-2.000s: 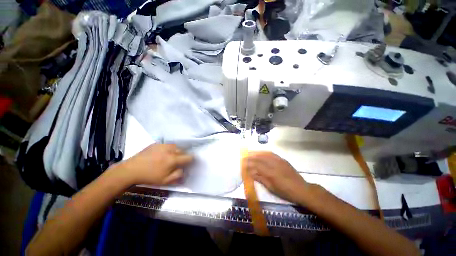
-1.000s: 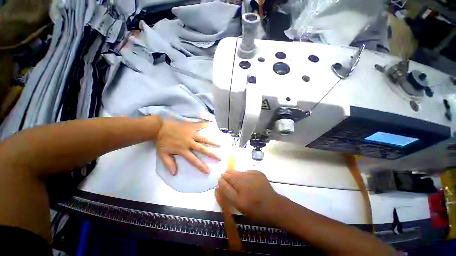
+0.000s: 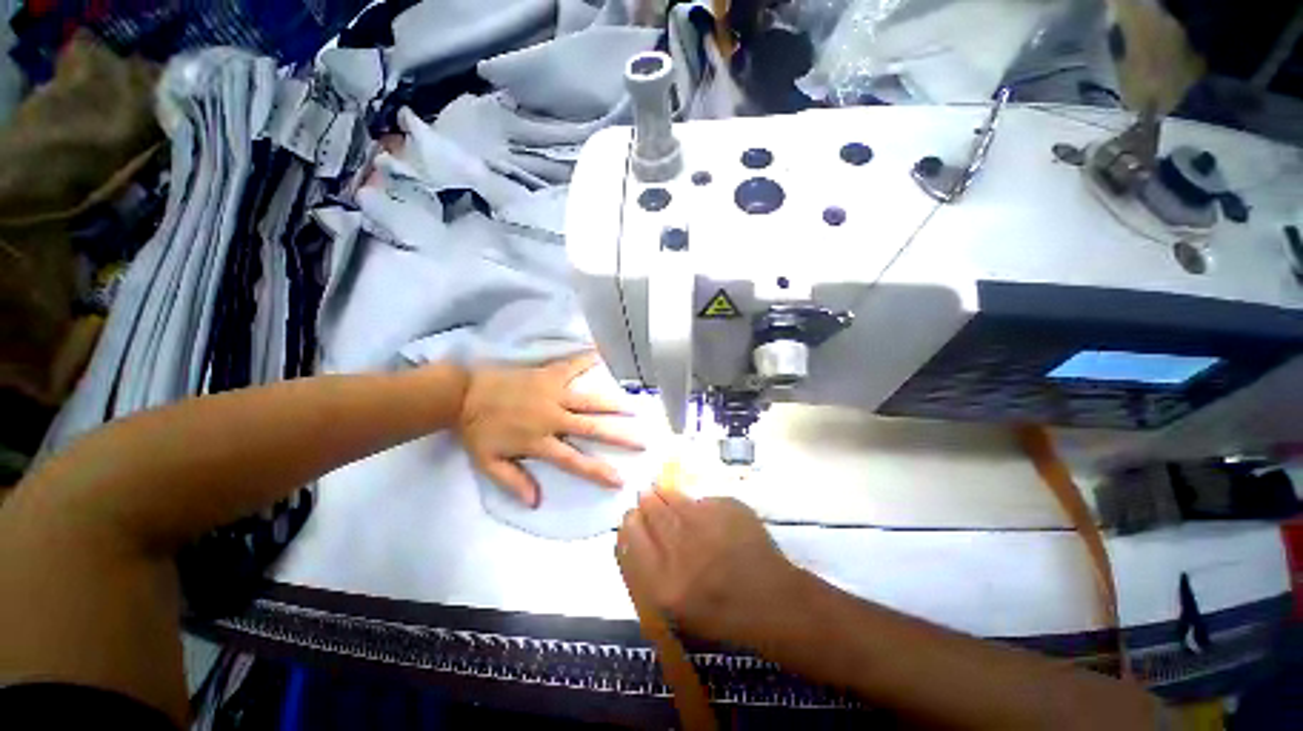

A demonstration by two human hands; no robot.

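My left hand (image 3: pixel 536 426) lies flat with fingers spread on a light grey garment panel (image 3: pixel 550 503), left of the needle. The panel's curved end shows below my fingers. My right hand (image 3: pixel 697 554) pinches the orange tape (image 3: pixel 669 646) just in front of the presser foot (image 3: pixel 697 417). The tape hangs from my fingers over the table's front edge. Its upper end is lost in the bright light at the needle. The white sewing machine (image 3: pixel 772 214) stands above and behind my right hand.
A stack of cut grey and black panels (image 3: pixel 179 286) stands at the left. Crumpled grey pieces (image 3: pixel 457 271) lie behind the needle. A second orange strip (image 3: pixel 1075 514) hangs under the machine arm. Small black snips (image 3: pixel 1189 614) lie at the right. The ruler-marked edge (image 3: pixel 472 650) runs in front.
My left hand has opened from a loose curl and spread flat on the panel, closer to the needle. My right hand has moved slightly down the tape. The camera view has shifted.
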